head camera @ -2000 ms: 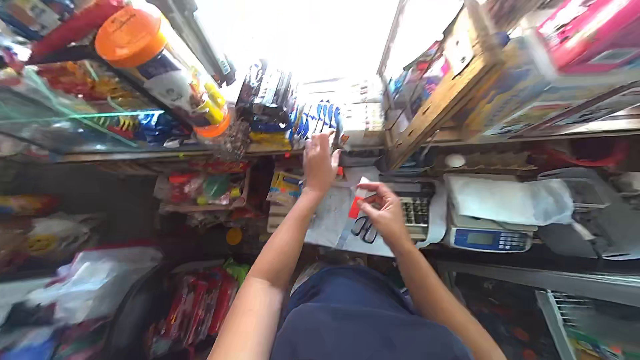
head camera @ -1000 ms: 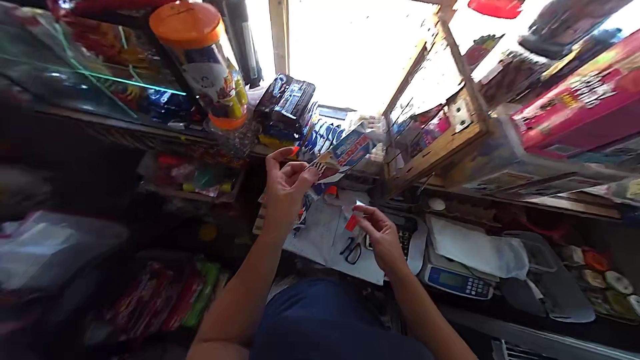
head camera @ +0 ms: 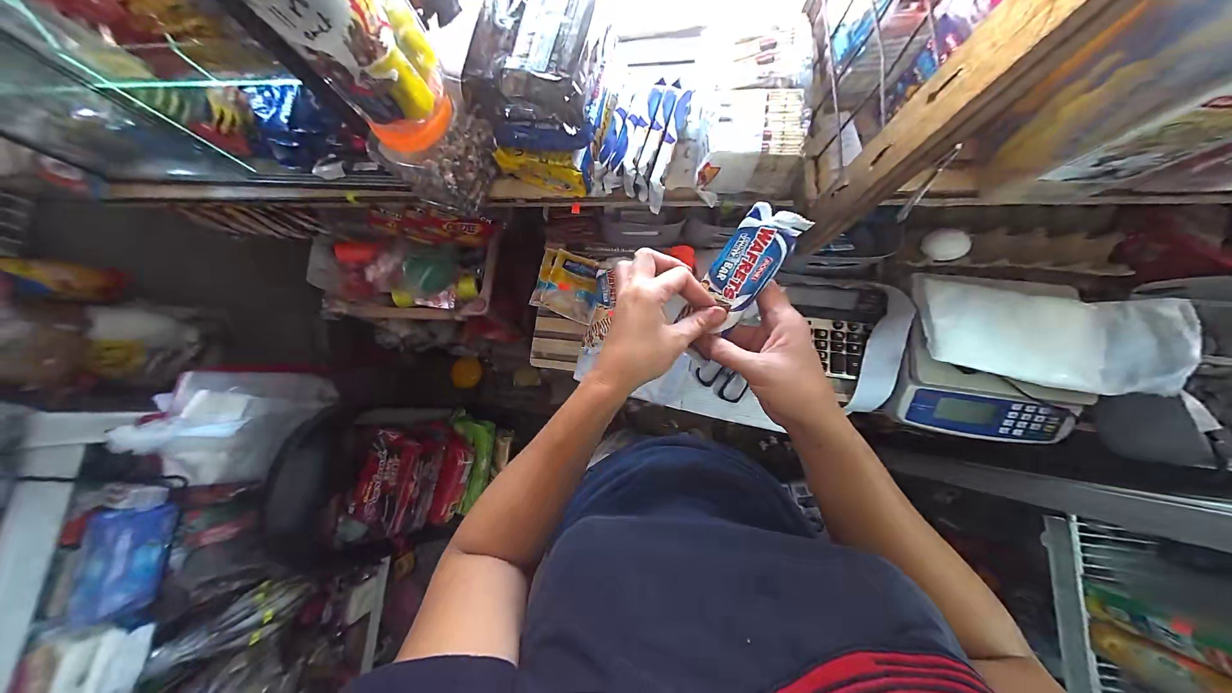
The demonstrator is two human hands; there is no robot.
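Both hands meet at a blue and white wrapped wafer bar (head camera: 746, 262), which stands tilted up above the counter. My left hand (head camera: 656, 313) pinches its lower left end between thumb and fingers. Behind and below the bar, my right hand (head camera: 778, 358) grips its lower part. Beneath the hands, the black handles of a pair of scissors (head camera: 720, 381) show on white paper. More wrapped snacks (head camera: 570, 285) lie left of the bar, partly behind my left hand. What else the fingers may hold is hidden.
A calculator with black keys (head camera: 839, 346) and a digital weighing scale (head camera: 987, 416) are to the right. A slanting wooden post (head camera: 948, 101) rises behind them. Along the back shelf (head camera: 539, 192) stand snack packs and a jar with an orange rim (head camera: 416, 130). A white egg-like object (head camera: 946, 244) lies behind the scale.
The left hand, at the shelf two seconds ago, has come back with the wafer bar. The right hand has joined it on the bar; the red and white item it held earlier is no longer clearly visible.
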